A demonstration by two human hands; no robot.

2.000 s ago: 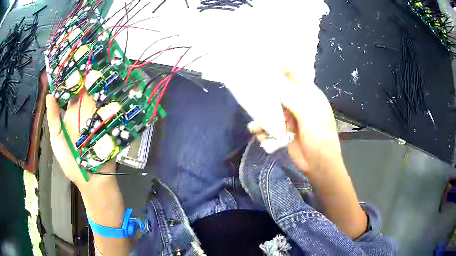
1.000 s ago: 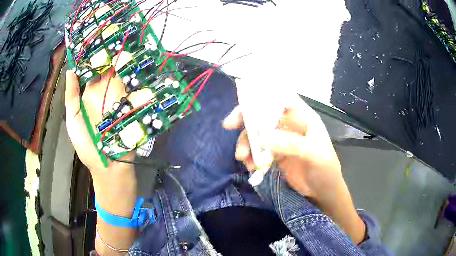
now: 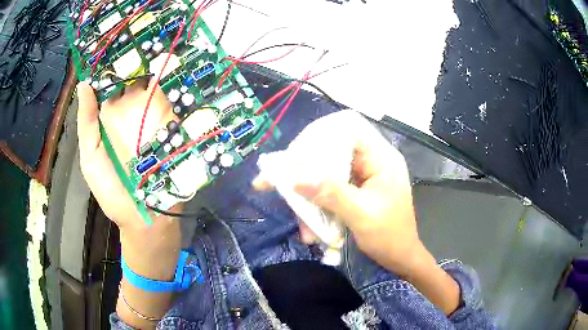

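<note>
My left hand (image 3: 132, 129) holds the green PCB panel (image 3: 209, 119) from below and behind, at the upper left. The panel is tilted and carries yellow-taped transformers, blue USB sockets and small round capacitors. Red lead wires (image 3: 284, 106) stick out past its right edge, and a black lead wire (image 3: 238, 219) hangs from its lower corner. My right hand (image 3: 367, 206) grips a crumpled white tissue or cloth (image 3: 319, 148) to the right of the panel, apart from it. A narrow pale end of the wad shows below the fingers.
A white sheet (image 3: 387, 58) lies on the bench ahead. A black mat (image 3: 496, 109) with black sticks and white specks is at right. A dark side tray with a reddish-brown edge (image 3: 55, 122) is at left. Another board panel (image 3: 570, 38) lies at the far upper right.
The panel and my left hand have moved right and a little toward me since the earliest frame. My right hand has moved left and lower with the wad, nearer the panel.
</note>
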